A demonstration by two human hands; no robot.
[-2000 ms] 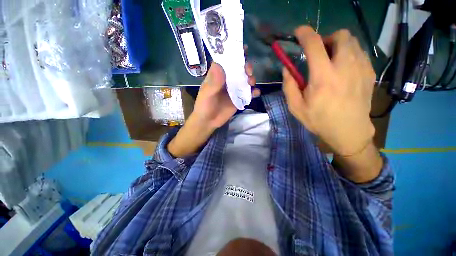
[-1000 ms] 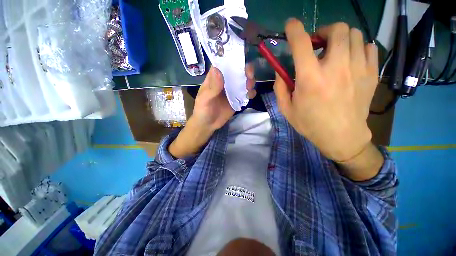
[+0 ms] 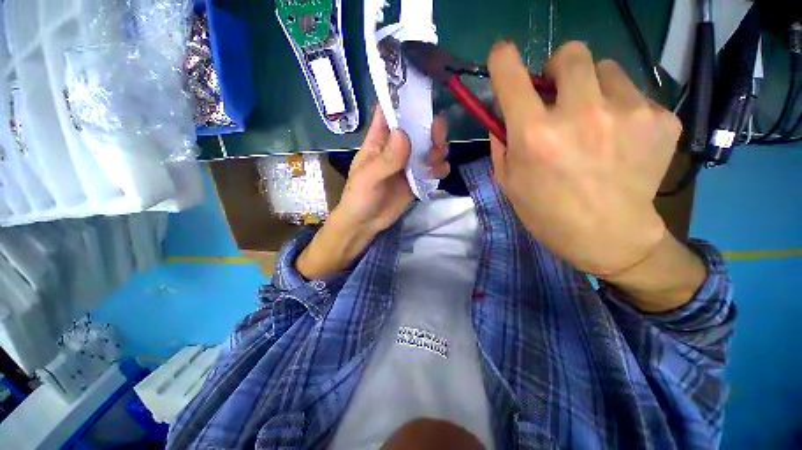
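My left hand (image 3: 380, 171) holds a white front housing (image 3: 417, 132) by its narrow end, tilted on its side over the bench edge. Grey-silver button parts show on its inner side. My right hand (image 3: 585, 149) holds diagonal cutters with red handles (image 3: 476, 107). Their dark jaws lie at the housing's right edge, level with the button area; whether they bite on it cannot be told. A rear housing (image 3: 349, 112) with a green circuit board (image 3: 309, 22) and a white block lies on the dark green mat (image 3: 264, 70), left of the front housing.
A blue bin (image 3: 230, 75) of small metallic parts stands at the left, beside a white divided tray (image 3: 53, 189) with clear plastic bag (image 3: 149, 79) over it. Soldering irons (image 3: 701, 97) with cords lie at the right. An open cardboard box (image 3: 236, 198) is below the bench edge.
The cutters have moved left and down to the housing, after a blurred position to its right. The front housing has turned onto its side. The rear housing has shifted slightly.
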